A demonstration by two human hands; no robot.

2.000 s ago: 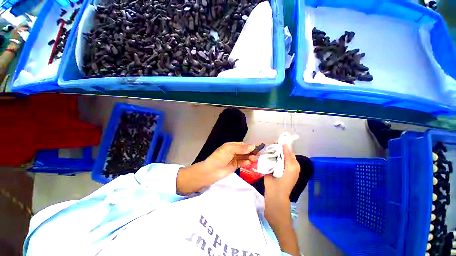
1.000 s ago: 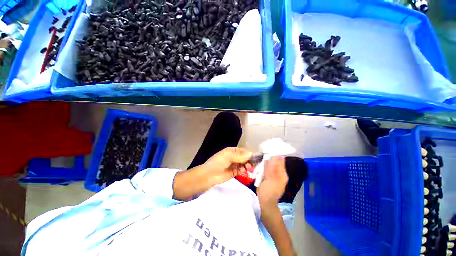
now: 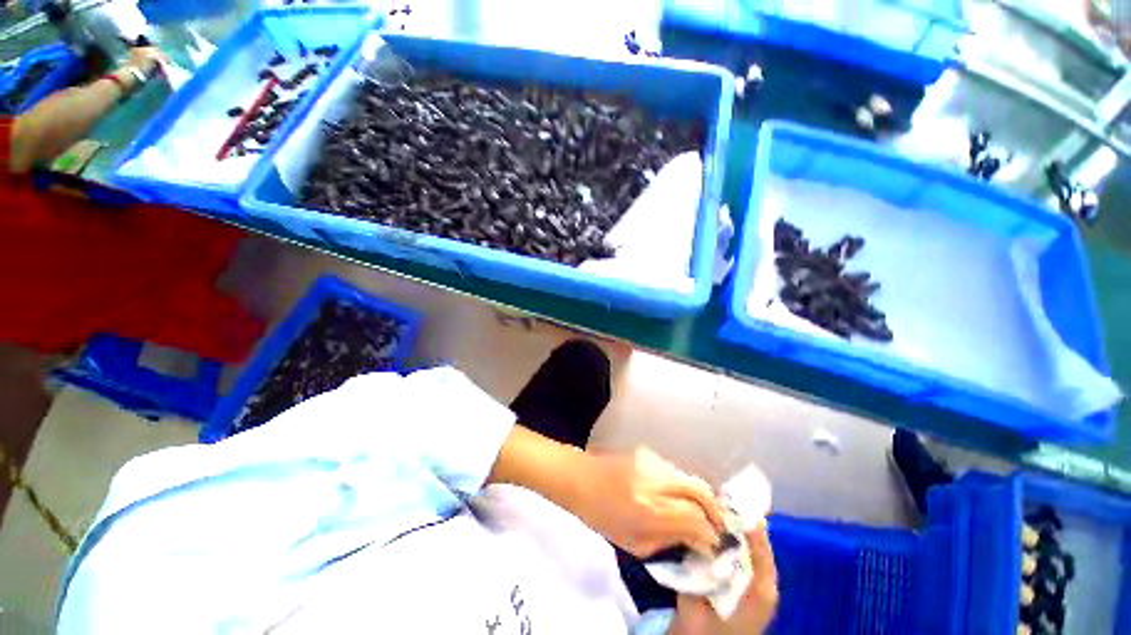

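Observation:
My left hand point(image 3: 651, 499) is closed at the wiping cloth, low in front of my lap. A dark bit shows under its fingers against the cloth; the small dark part is mostly hidden. My right hand point(image 3: 753, 593) holds the crumpled white wiping cloth point(image 3: 717, 573) from the right and below. The two hands meet at the cloth. The large blue unwiped-parts tray point(image 3: 496, 263) on the bench is heaped with dark parts, with a white liner flap at its right. The blue wiped-parts tray point(image 3: 918, 391) holds a small pile on white liner.
The left tray point(image 3: 174, 190) holds scattered parts and a red stick point(image 3: 247, 118). A person's forearm point(image 3: 75, 118) reaches in at far left. Below the bench are a floor crate point(image 3: 223, 416) of parts, a perforated crate point(image 3: 856, 573) and a right-edge crate point(image 3: 1104, 502).
The view has tilted and shifted, showing more of the bench's far side. My left hand has moved over the cloth, covering the part. The red item in the lap no longer shows.

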